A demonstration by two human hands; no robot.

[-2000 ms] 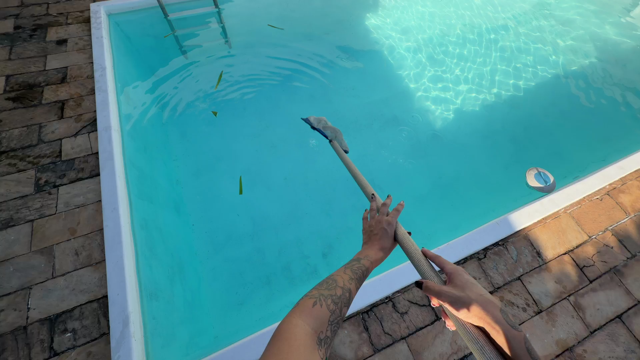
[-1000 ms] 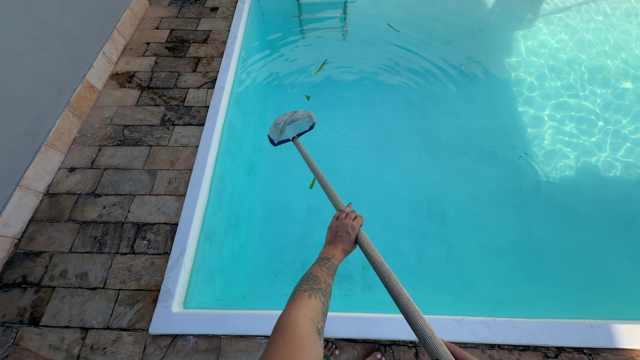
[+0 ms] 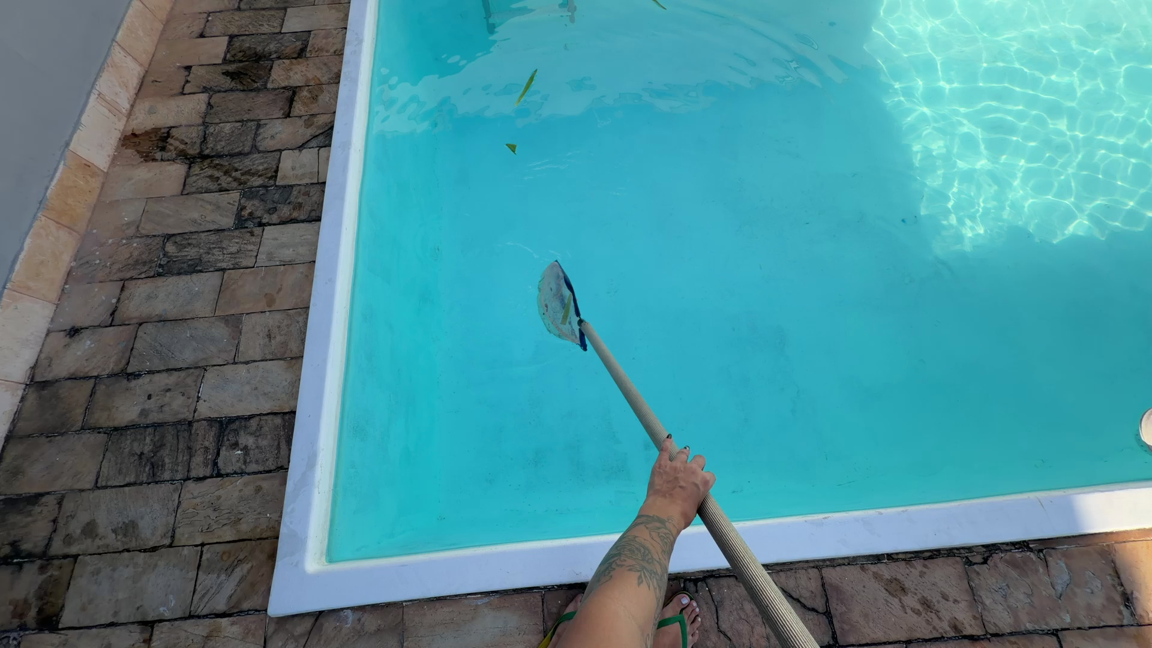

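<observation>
My left hand [image 3: 679,481] is closed around the ribbed pole [image 3: 738,549] of a pool skimmer, above the near edge of the pool. At the pole's far end, the skimmer net [image 3: 556,306] with its dark blue frame lies in the water, and a green leaf piece [image 3: 566,310] shows against the mesh. A long yellow-green leaf [image 3: 526,87] and a small leaf piece [image 3: 511,148] float beyond the net. My right hand is out of view; the pole runs off the bottom edge.
White coping [image 3: 315,360] borders the pool on the left and near sides. Stone paving [image 3: 243,387] lies outside it, with a grey wall [image 3: 45,99] at far left. My sandalled feet [image 3: 677,621] are by the near edge. A round white thing [image 3: 1146,429] is partly visible at right.
The skimmer net has come down from above the water into it, and a leaf piece now shows at its mesh. My right hand, on the pole in the oldest frame, has left the view.
</observation>
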